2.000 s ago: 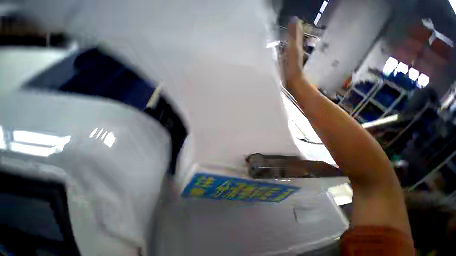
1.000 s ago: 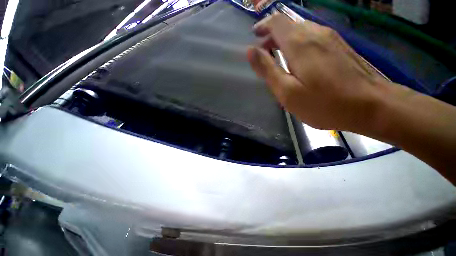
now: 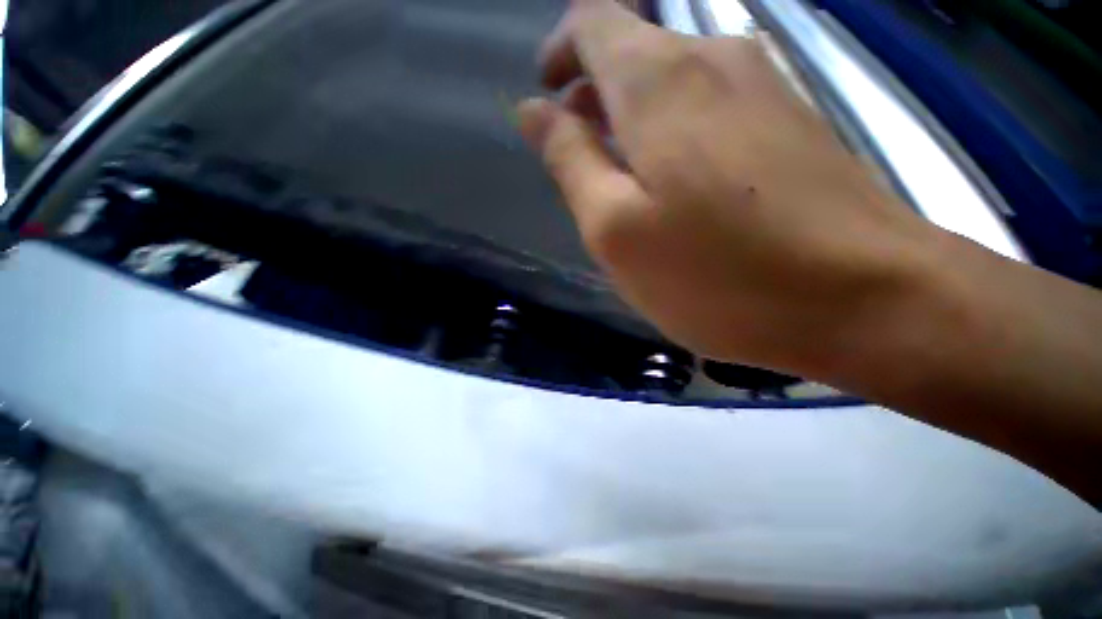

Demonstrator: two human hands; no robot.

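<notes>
My right hand (image 3: pixel 713 181) reaches in from the right edge, back of the hand up, over the dark fabric (image 3: pixel 387 109) on the machine. The thumb and bent fingers are apart, and I see nothing between them. Blur hides whether the fingertips touch the fabric. The far fingers are partly hidden. A shiny silver roller (image 3: pixel 888 133) runs behind the hand, and the hand and wrist cover part of it. My left hand is out of the picture.
The glossy white end cover (image 3: pixel 483 447) curves across the front. A dark gap between it and the fabric holds small shiny fittings (image 3: pixel 659 369) and a pale piece (image 3: pixel 224 282). A dark bar (image 3: pixel 483 586) lies along the bottom. A blue frame (image 3: pixel 967 145) stands upper right.
The view has swung from the blue sign and side cover to the fabric and rollers. Since one second ago, my right hand appears larger and slightly further left over the fabric. It stays open.
</notes>
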